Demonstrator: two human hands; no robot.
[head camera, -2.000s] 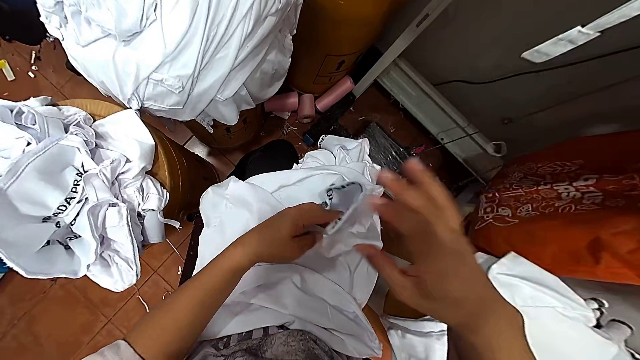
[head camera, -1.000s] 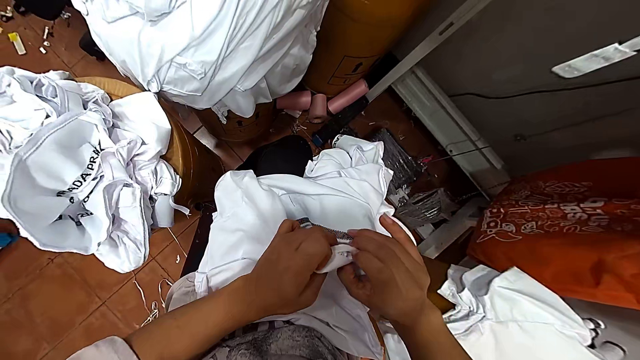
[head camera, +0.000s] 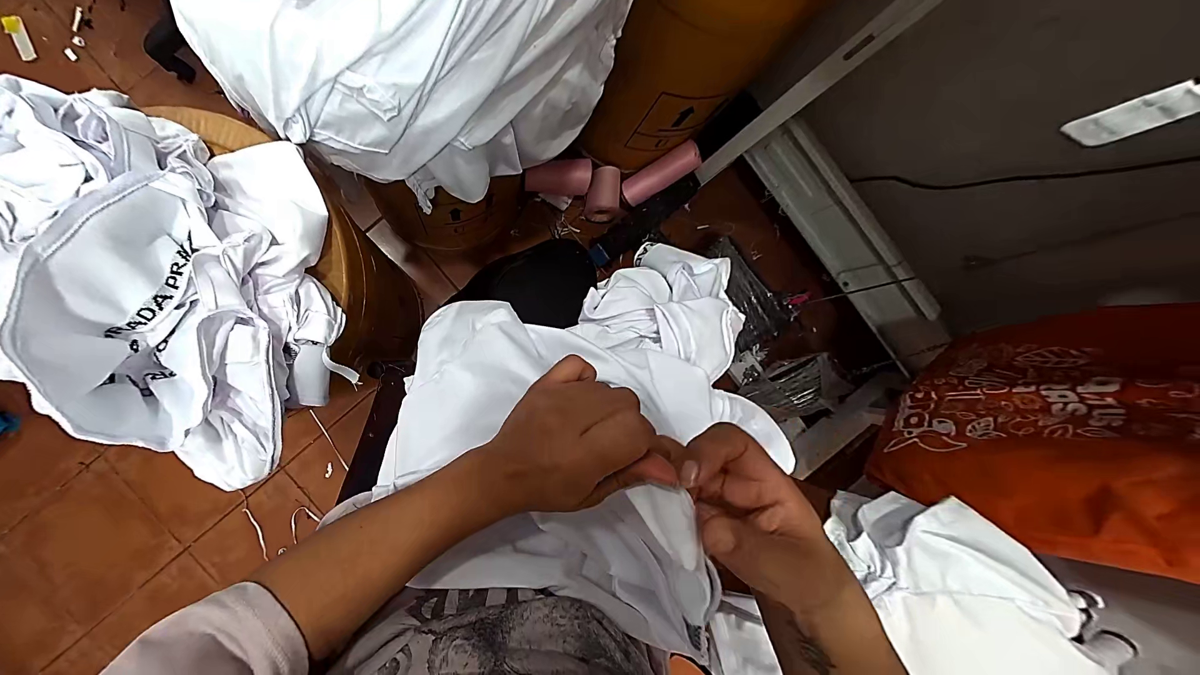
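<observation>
White fabric (head camera: 478, 375), a garment or part of one, lies spread over my lap. My left hand (head camera: 577, 441) is closed on a fold of it, fingers curled under. Close beside it, fingertips nearly touching, my right hand (head camera: 750, 497) pinches the same cloth between thumb and fingers. The edge between the fingertips is mostly hidden by the hands. Part of the cloth hangs below them towards the printed shirt I wear.
White garments with black lettering (head camera: 94, 309) overflow a brown drum (head camera: 375, 291) at left. A large white cloth heap (head camera: 403, 75) stands ahead, near pink thread cones (head camera: 602, 192). An orange printed bag (head camera: 1050, 469) and more white cloth (head camera: 966, 572) are at right.
Two seconds ago my right hand was raised and blurred, apart from the left; now both are together on the cloth. The dark printed edge seen between my fingers a second ago is out of sight.
</observation>
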